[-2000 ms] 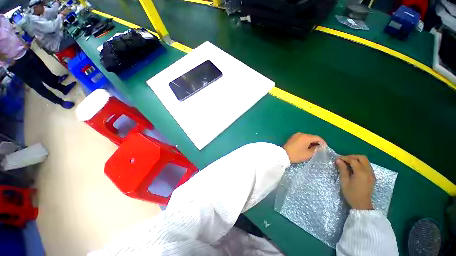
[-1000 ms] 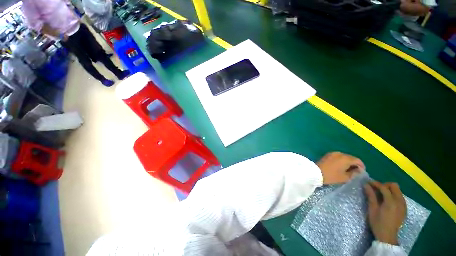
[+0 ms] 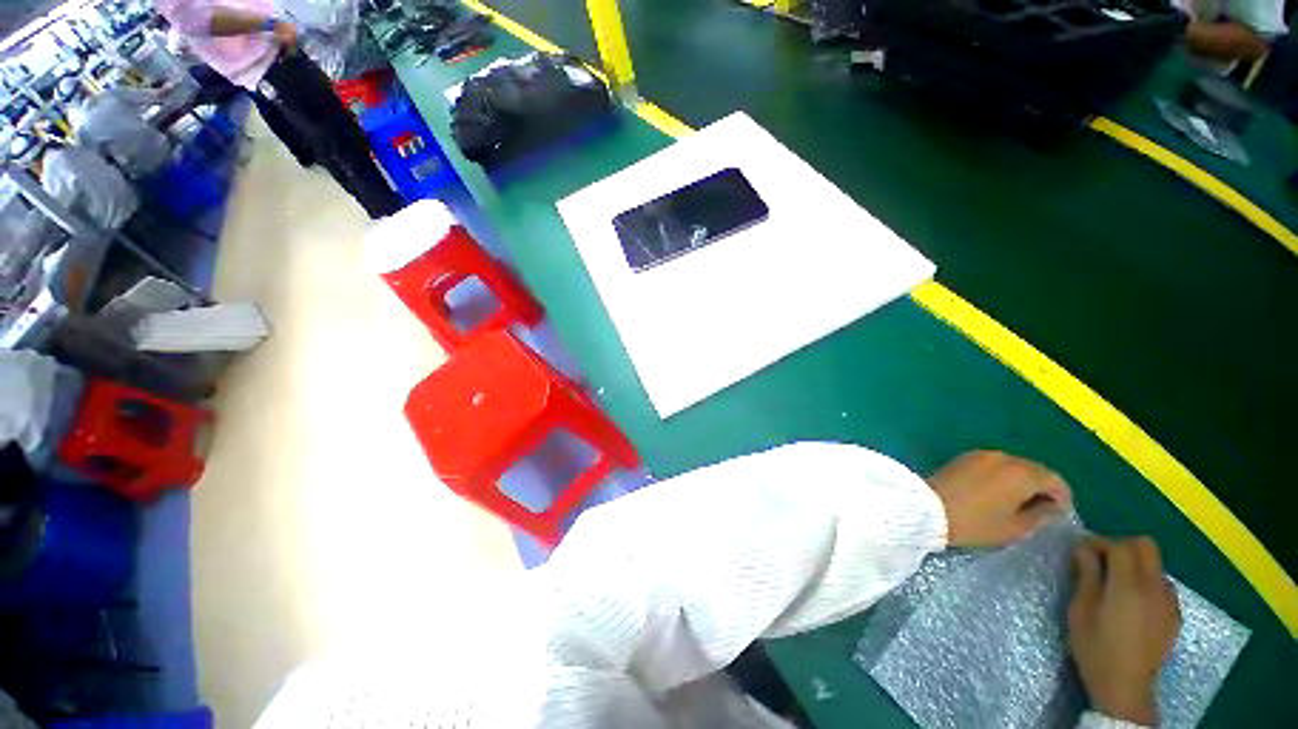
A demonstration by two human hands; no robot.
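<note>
A silvery, dimpled bubble-wrap bag [image 3: 971, 641] lies on the green mat at the lower right. My left hand [image 3: 1001, 499] pinches its top edge between the fingertips. My right hand [image 3: 1125, 621] is on the bag just to the right, with its fingertips at the same raised film edge. The lower part of the bag is cut off by the picture's edge. A black phone-like unit [image 3: 690, 218] lies on a white board [image 3: 797, 306] further up the bench, apart from my hands.
Red stools [image 3: 491, 413] stand along the bench's left side. A black bundle [image 3: 524, 108] lies beyond the board. A yellow post [image 3: 611, 43] rises at the bench. Black trays [image 3: 996, 64] are across it. A person [image 3: 278, 71] stands in the aisle; another's hand [image 3: 1221, 39] shows at upper right.
The view has swung left, so the bench things sit further right in the picture. A hand has come into view at upper right. My hands still pinch the bag's edge.
</note>
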